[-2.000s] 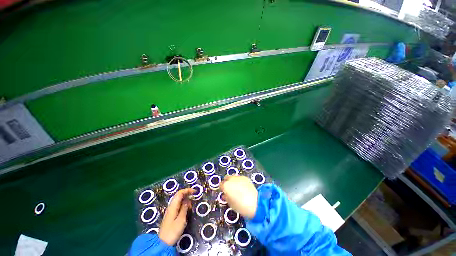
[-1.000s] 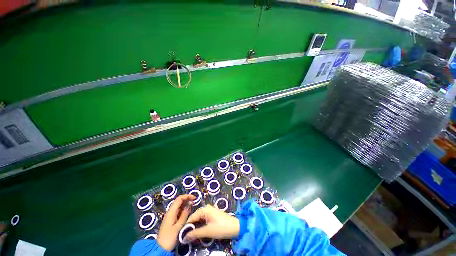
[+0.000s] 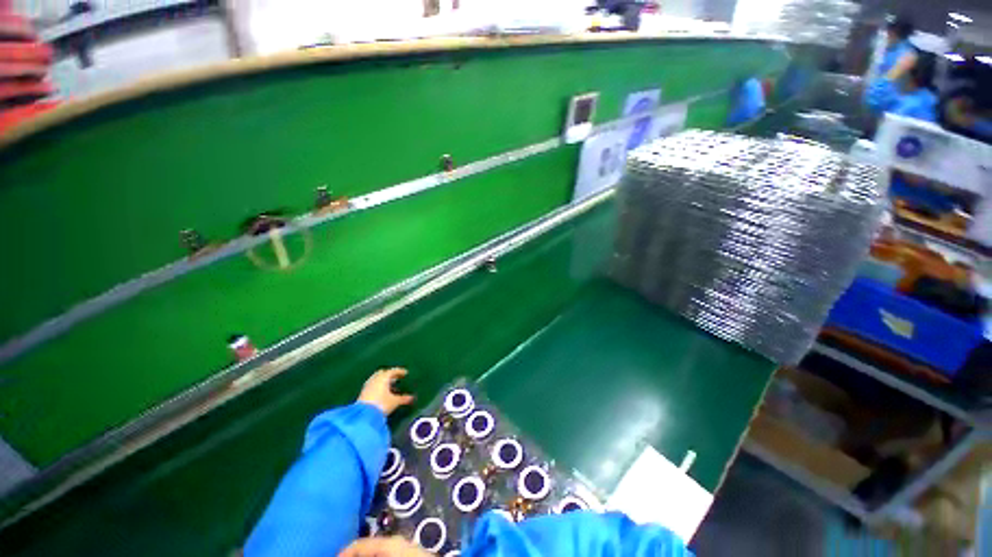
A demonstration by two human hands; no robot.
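The clear blister tray (image 3: 419, 466) lies in front of me, with rows of round units that have white rings around dark centres, such as one unit (image 3: 469, 494). My left hand (image 3: 386, 390) is just beyond the tray's far left corner, over the green surface, with thumb and fingers apart and nothing seen in them. My right hand (image 3: 383, 547) is at the bottom edge over the tray's near part, mostly cut off; its fingers and anything in them are hidden. Blue sleeves cover parts of the tray.
A tall stack of silvery trays (image 3: 740, 234) stands at the right. White paper (image 3: 660, 495) with a thin white stick (image 3: 687, 461) lies beside the tray's right edge. A green panel (image 3: 413, 120) with a rail and wire hoop (image 3: 280, 248) runs behind. People in blue are at the far right.
The view has swung right. My left hand has moved from over the tray to beyond its far edge. My right hand, earlier holding a unit, has dropped to the frame's bottom edge.
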